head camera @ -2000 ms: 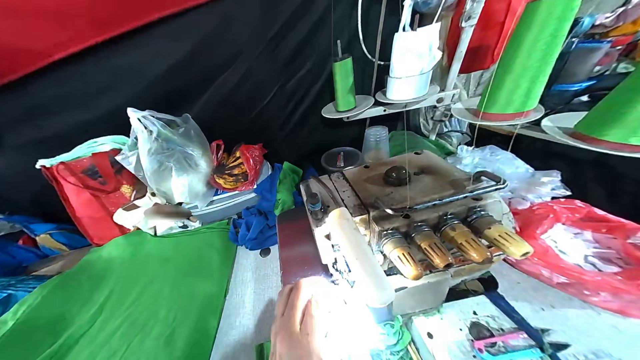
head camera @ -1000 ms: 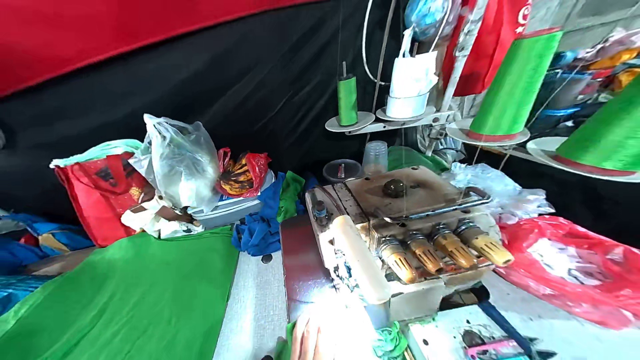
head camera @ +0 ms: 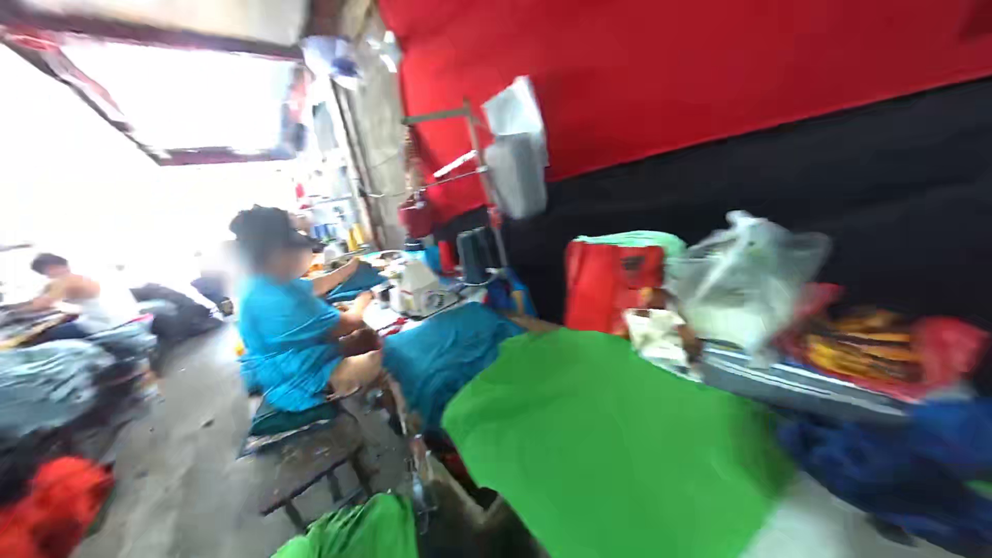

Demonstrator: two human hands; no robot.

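Neither my left hand nor my right hand shows in the head view. Green fabric (head camera: 612, 442) lies spread over the table in the lower middle. More green cloth (head camera: 364, 531) shows low down at the bottom edge, left of the table. Behind the spread fabric stand a red bag (head camera: 612, 283) and a knotted clear plastic bag (head camera: 740, 287). Dark blue cloth (head camera: 860, 457) is bunched at the lower right. The picture is blurred.
A person in a blue shirt (head camera: 287, 333) sits on a bench at a sewing machine (head camera: 418, 291), with blue cloth (head camera: 446, 349) beside it. Another person (head camera: 74, 291) is farther left. A wooden bench (head camera: 310, 465) stands on the floor. Red cloth (head camera: 54, 504) lies lower left.
The view has swung far to the left. The hand seen low beside the overlock machine earlier is out of view, as are the machine and the green thread cones.
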